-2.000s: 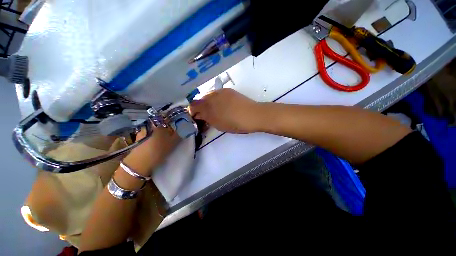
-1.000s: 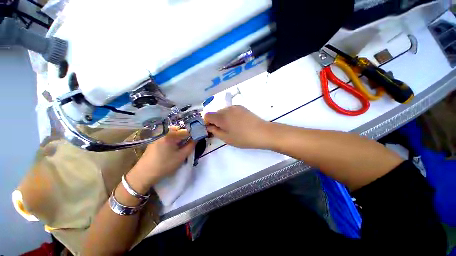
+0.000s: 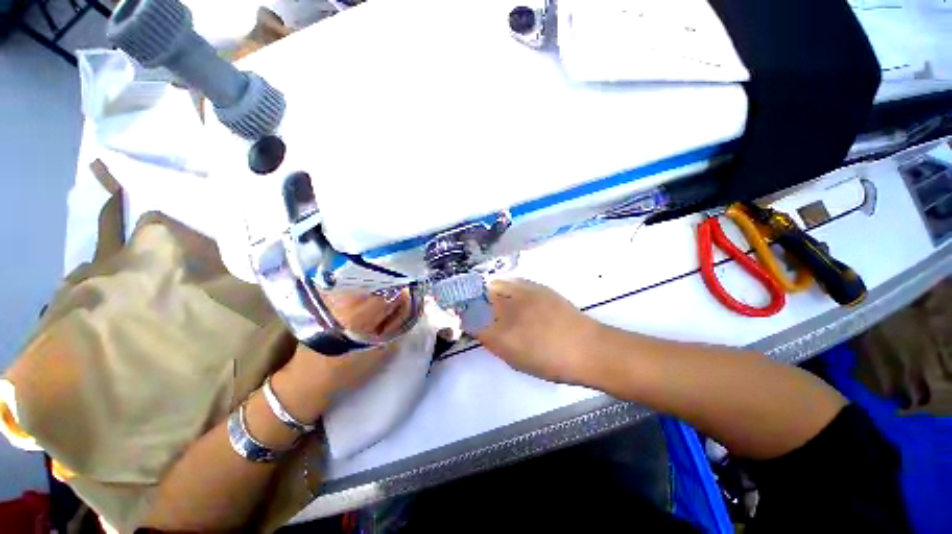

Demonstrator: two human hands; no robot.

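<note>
The white sewing machine head (image 3: 501, 125) with a blue stripe lies across the middle. My left hand (image 3: 365, 323) is at its needle end, partly hidden by the curved metal guard (image 3: 295, 297); its fingers are on the cloth. My right hand (image 3: 532, 329) is just right of the needle area, fingertips bent in against a grey ribbed part (image 3: 465, 298); what they grip, if anything, is hidden. Tan cloth (image 3: 157, 334) is bunched at the left, under and beside my left forearm. White cloth (image 3: 381, 412) lies on the table below my left hand.
Red-orange scissor handles (image 3: 739, 273), a yellow-orange handle (image 3: 770, 248) and a black-and-yellow screwdriver (image 3: 825, 269) lie at the right. A black cloth band (image 3: 799, 94) wraps the machine arm. A marked strip (image 3: 543, 436) runs along the front edge. A blue bin (image 3: 689, 485) is below.
The view has shifted, showing more of the machine's top and the tan cloth. Both hands stay by the needle area; my left hand is now more behind the guard.
</note>
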